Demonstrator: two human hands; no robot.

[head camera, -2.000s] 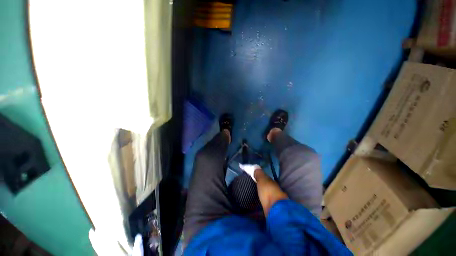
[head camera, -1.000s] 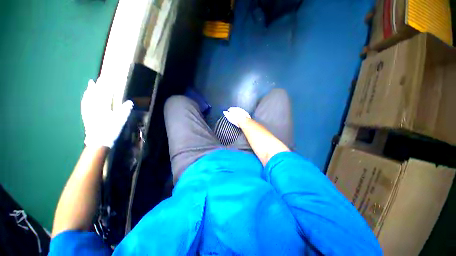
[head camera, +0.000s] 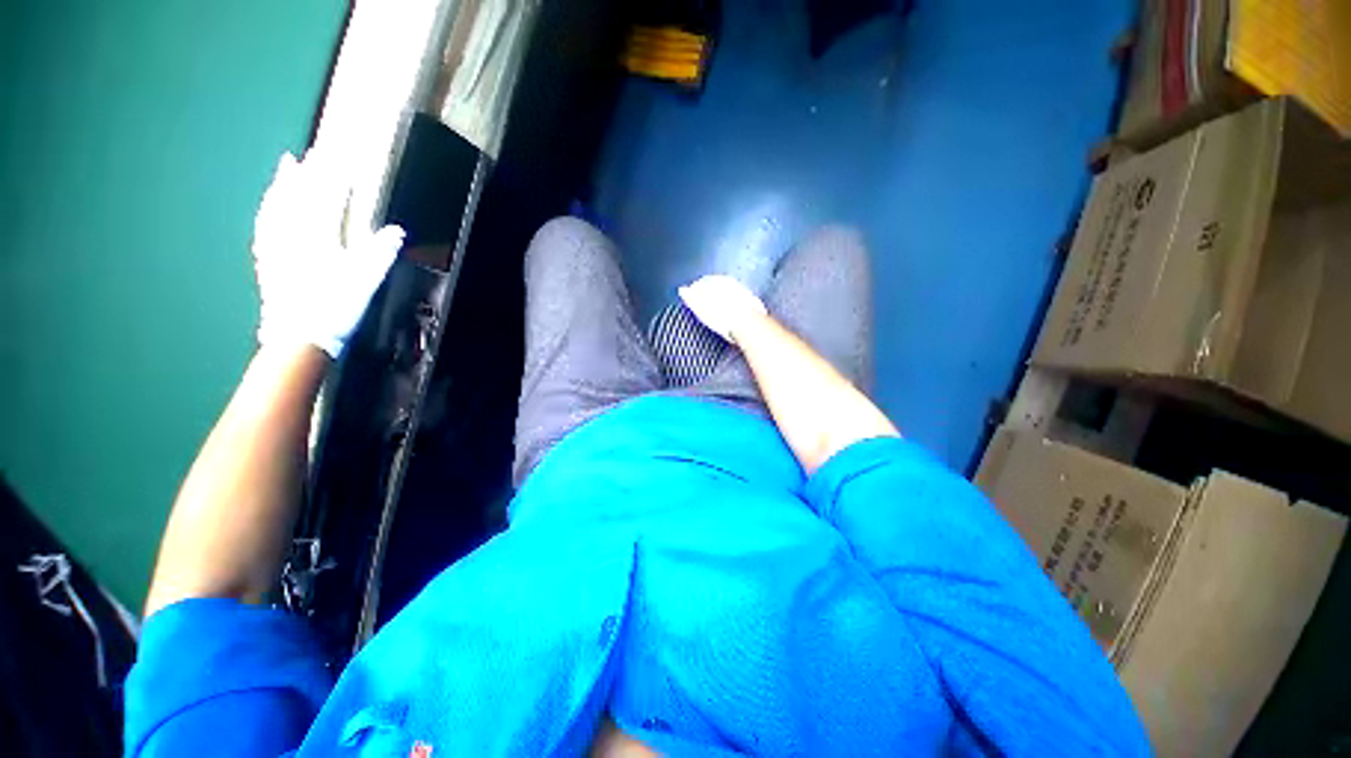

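My left hand (head camera: 319,264), in a white glove, lies on the pale side rail (head camera: 378,126) of the green belt conveyor (head camera: 163,193). Its thumb is spread from the fingers and it holds nothing. My right hand (head camera: 723,307), also in a white glove, is between my thighs at the front edge of a round seat with dark and white stripes (head camera: 688,350). Its fingers are curled over the seat edge; their tips are hidden. No black housing is in either hand.
Brown cartons, an upper one (head camera: 1141,259) and a lower one (head camera: 1089,526), stand along the right. A yellow ribbed sheet (head camera: 1311,52) lies at the upper right. A yellow item (head camera: 667,54) is on the blue floor (head camera: 948,193). Dark material with white strings (head camera: 57,585) is at the lower left.
Two seconds ago the striped seat was uncovered in front of me; my body now covers its rear part. My left hand came onto the rail and stays there. My right hand stays at the seat.
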